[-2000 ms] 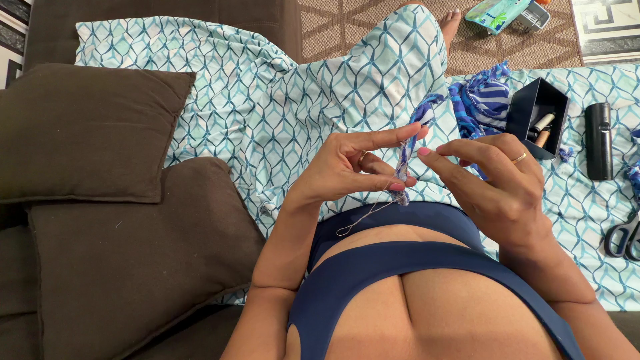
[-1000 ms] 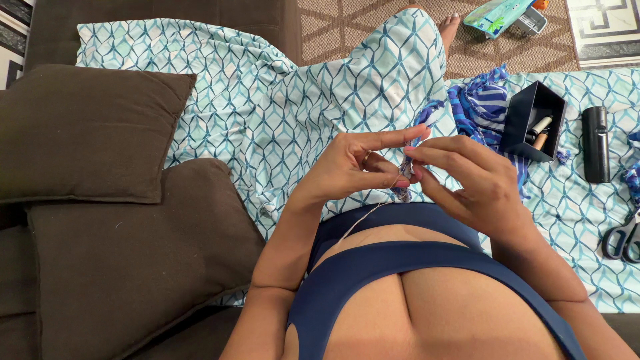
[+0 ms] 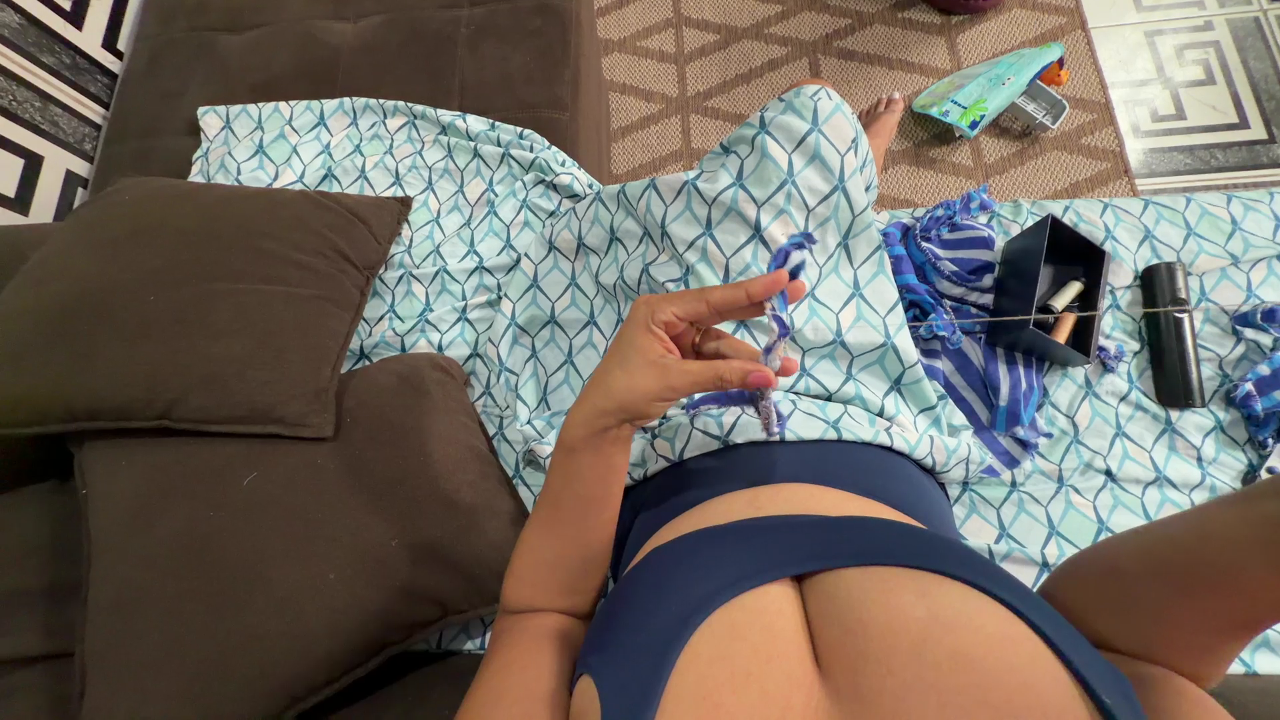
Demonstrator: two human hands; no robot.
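Note:
Between the fingertips of my left hand (image 3: 690, 350) is a narrow twisted strip of blue and white fabric (image 3: 778, 325), held upright above my lap. Its frayed top end sticks out past my index finger, and its lower end hangs below my thumb. A thin thread (image 3: 1125, 314) stretches across the right side of the view, over the box and the black case. My right hand is outside the frame; only part of the right arm shows at the lower right. Whether that hand holds the thread's far end cannot be seen.
A patterned cloth (image 3: 660, 240) covers my lap. At right lie blue striped fabric (image 3: 985, 375), a dark open box (image 3: 1020, 275) with thread spools inside and a black cylindrical case (image 3: 1172, 340). Brown cushions (image 3: 190, 310) are at left. A teal pouch (image 3: 990, 90) lies on the rug.
My right hand has moved from the fabric strip out of view to the right, and the thread now spans that side. My left hand still holds the strip.

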